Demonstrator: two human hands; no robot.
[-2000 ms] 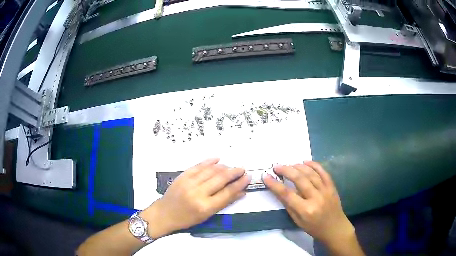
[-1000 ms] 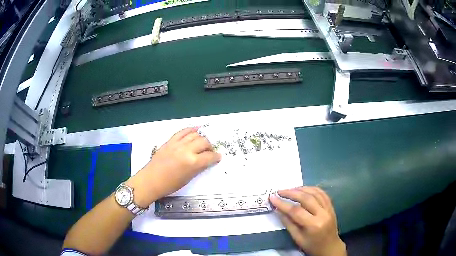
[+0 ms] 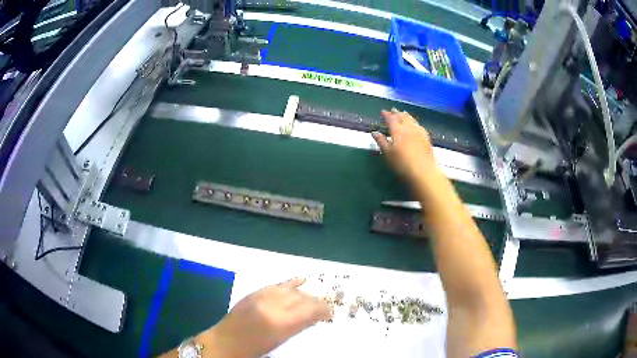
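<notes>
My right hand [image 3: 408, 147] reaches over the conveyor to a dark bar [image 3: 332, 118] on the far rail. Its fingertips are at the bar; whether they grip it I cannot tell. My left hand [image 3: 276, 314], with a watch at the wrist, is low over the white sheet [image 3: 262, 281]. Its fingertips are at the left end of the loose small metal parts [image 3: 405, 309]; whether it pinches one is too small to tell. A grey fixture bar with a row of recesses [image 3: 258, 202] lies mid-belt. Another bar [image 3: 394, 223] is partly behind my right forearm.
A cream stop block [image 3: 290, 115] stands at the far bar's left end. A blue bin [image 3: 436, 87] with long items stands at the back right. A short dark bar piece [image 3: 137, 179] is at the left. Metal machine frames flank both sides.
The view has tilted up towards the far rails. My right hand has moved from the near bar to the far rail. My left hand remains by the loose parts. The near bar is out of view.
</notes>
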